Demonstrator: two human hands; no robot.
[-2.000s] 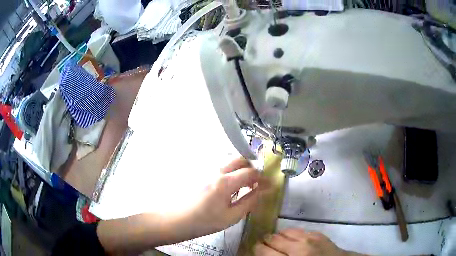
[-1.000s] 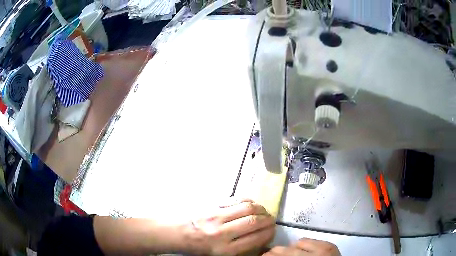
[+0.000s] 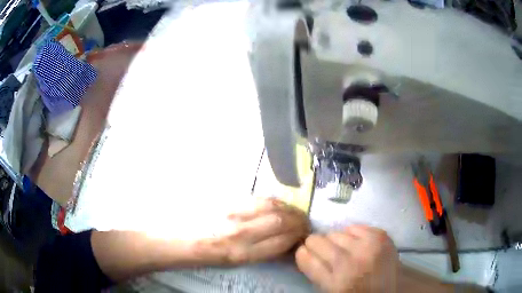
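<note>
A narrow yellow-green cut strip (image 3: 303, 197) lies on the machine table and runs up under the head of the white sewing machine (image 3: 423, 74). Its near end is covered by my hands. My left hand (image 3: 260, 232) lies on the strip with fingers bent, holding it down at its near part. My right hand (image 3: 346, 257) is beside it, fingers curled at the strip's near end; its fingertips nearly meet the left hand's. The needle and presser foot are hidden behind the machine head.
Orange-handled thread snips (image 3: 428, 197) and a thin brown wooden tool (image 3: 452, 246) lie right of the needle area, with a black rectangular block (image 3: 476, 179) beyond. A blue-and-white striped cloth (image 3: 63, 74) and pale cloths lie on the brown side board (image 3: 103, 91) at left.
The view has shifted. My left hand has moved from near the needle to the strip's near part. My right hand has come up further into view beside it.
</note>
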